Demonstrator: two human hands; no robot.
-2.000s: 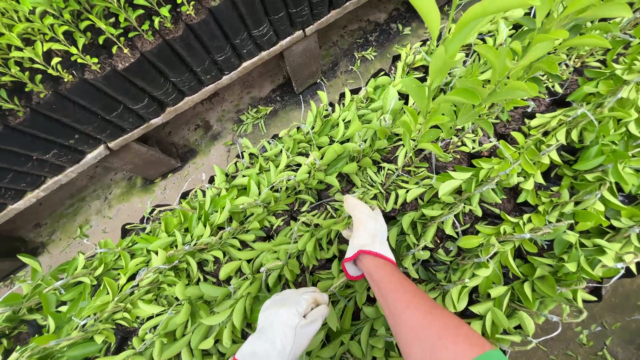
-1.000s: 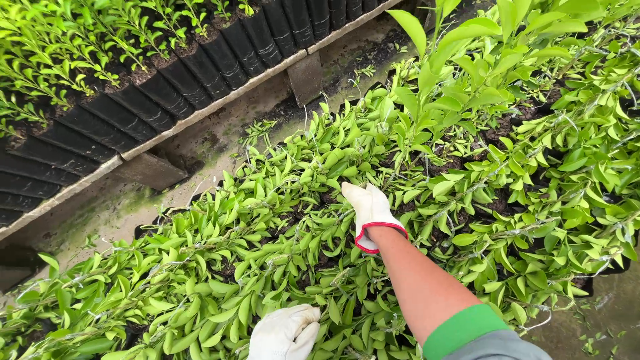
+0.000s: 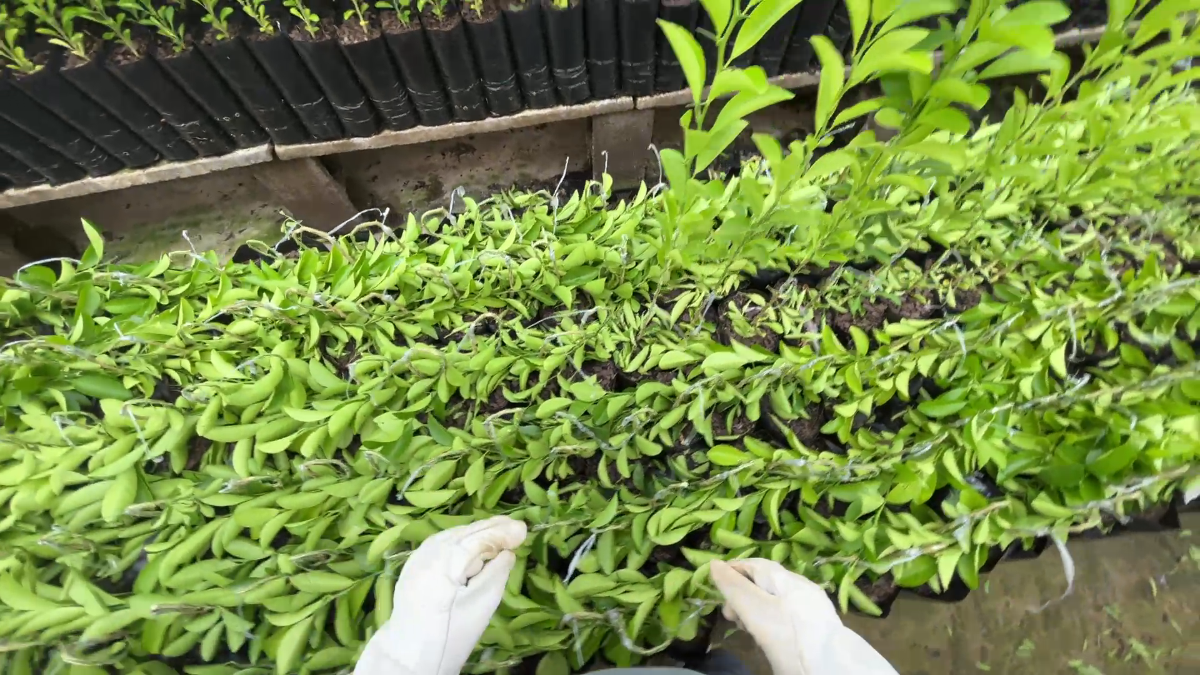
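My left hand [image 3: 459, 581], in a white glove, hovers over the near rows of bent leafy green plants [image 3: 309, 506], its thumb and fingers brought together; whether something thin is between them cannot be told. To its right, my right hand [image 3: 773, 600], gloved too, is at the near edge of the plants with its fingertips close to the leaves; its grip is unclear. Between the hands, a pale tie strip [image 3: 579, 555] shows among the stems. Dark soil [image 3: 731, 427] shows between the rows.
Black plant bags [image 3: 375, 80] with small seedlings stand on a concrete ledge [image 3: 450, 131] across the far side. Taller upright shoots [image 3: 731, 112] rise at the upper right. Wet-looking ground [image 3: 1078, 600] lies at the lower right.
My right hand has drawn back from the middle of the plants to the near edge, beside my left hand. The view has turned markedly.
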